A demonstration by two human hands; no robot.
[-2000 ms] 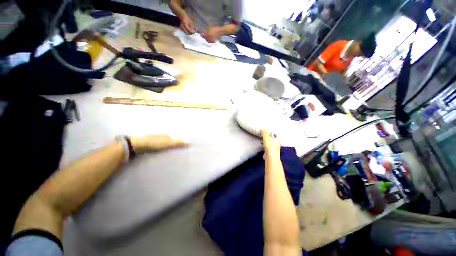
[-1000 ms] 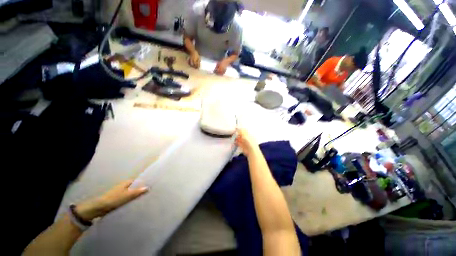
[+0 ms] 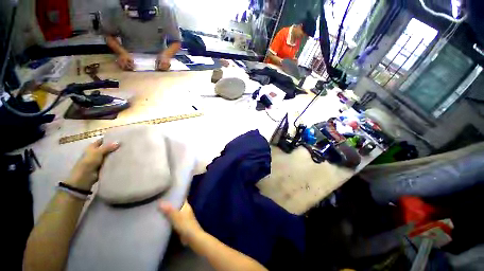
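A rounded pale grey padded block [image 3: 135,168] with a dark underside edge lies over the near part of a long pale grey padded board [image 3: 119,233]. My left hand [image 3: 94,163] holds the block's left side, with fingertips on its top edge. My right hand [image 3: 181,218] is at the block's lower right corner, over the board's right edge; its lower fingers are hidden, so its grip is unclear. A navy cloth piece [image 3: 233,190] lies bunched right of the board and hangs over the table's near edge.
A wooden ruler [image 3: 130,126] lies beyond the block. A steam iron [image 3: 98,103] rests at the left, and black cloth [image 3: 16,201] lies at the left edge. A round grey cushion [image 3: 230,88] and tools [image 3: 331,138] are farther right. Two people work across the room.
The padded block has come nearer and left, and the board has swung. My left hand has moved from the board's surface up to the block. The view has turned right.
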